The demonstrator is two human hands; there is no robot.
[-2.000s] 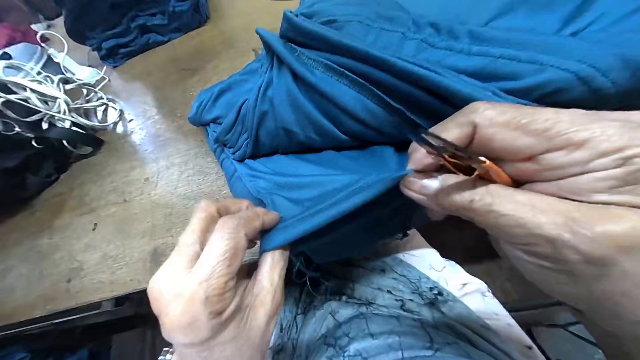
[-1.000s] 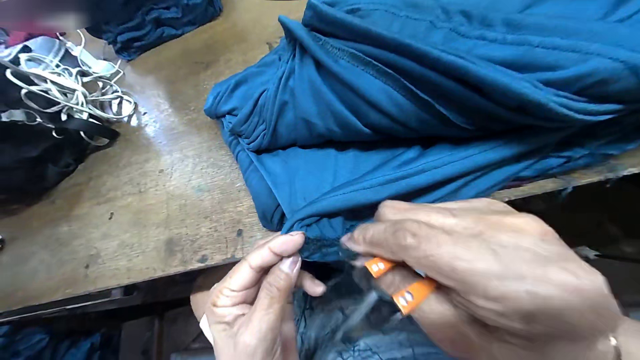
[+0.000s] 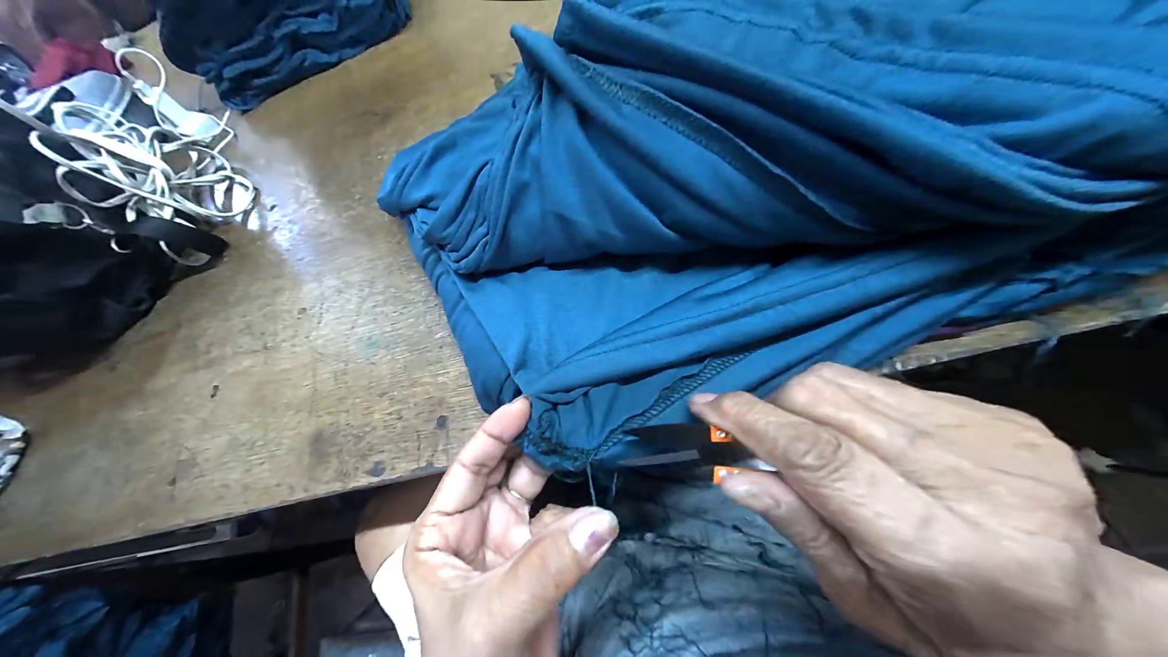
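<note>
A pile of blue knit fabric (image 3: 639,219) lies folded over the table's front edge, with dark overlock stitching along its seams. My left hand (image 3: 511,529) is at the lower left corner of the cloth; its fingertips touch the hem, and the thumb stands apart below. Loose threads (image 3: 591,484) hang from the hem beside that thumb. In my right hand (image 3: 876,484) are small thread snips (image 3: 721,453) with orange parts, held between thumb and fingers. Their dark blades point left, at the stitched hem close to the threads.
The wooden table (image 3: 301,365) carries a tangle of white cords (image 3: 146,164) and black cloth (image 3: 73,283) at the left. A dark blue garment (image 3: 283,46) lies at the back. More blue cloth (image 3: 91,620) is below the table at lower left.
The snips, earlier at the fabric's raised fold, are now at the hem's lower corner. Since the last earlier frame, my left thumb has parted from the fingers and the blades have come to the hem.
</note>
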